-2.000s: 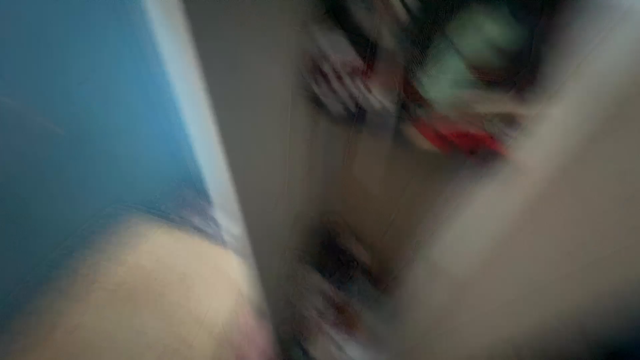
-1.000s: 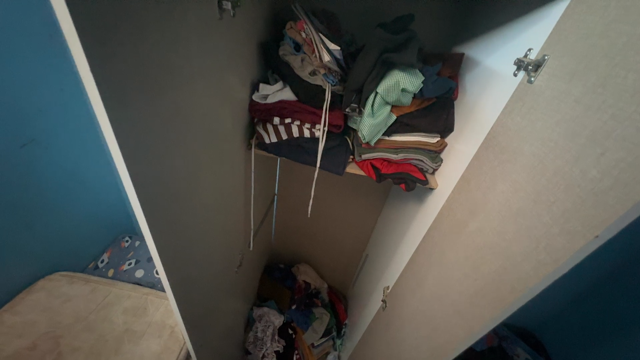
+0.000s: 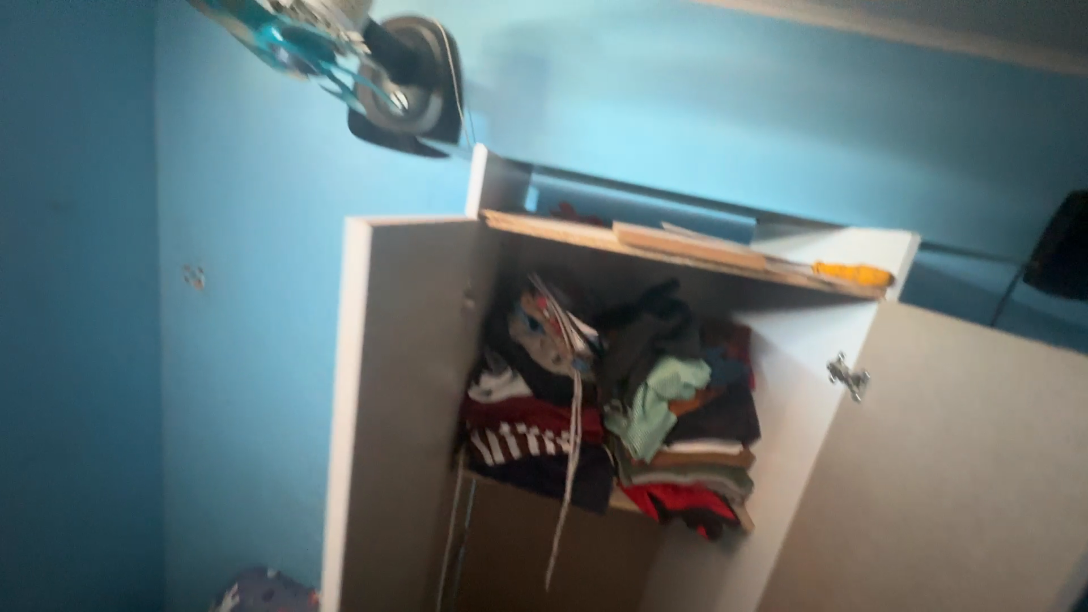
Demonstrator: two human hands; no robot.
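Neither my left hand nor my right hand is in view. A wardrobe stands with both doors open, the left door [image 3: 408,408] and the right door [image 3: 943,459]. Folded clothes lie piled on its shelf, among them a mint-green checked cloth [image 3: 659,408], a striped garment [image 3: 518,442] and a red garment [image 3: 680,501]. A pale cord [image 3: 569,476] hangs down over the front of the left pile. On the wardrobe's top board lie a yellow-handled screwdriver [image 3: 852,274] and a flat strip of wood [image 3: 688,246].
A fan [image 3: 399,76] with teal parts is at the upper left, near the blue wall. A metal hinge [image 3: 848,376] juts from the right door's edge. A dark object [image 3: 1058,246] is at the far right, and a patterned cloth item [image 3: 268,591] sits at the bottom left.
The view has swung upward, bringing the wardrobe's top, the screwdriver and the fan into the picture. The lower clothes pile seen one second ago is out of view.
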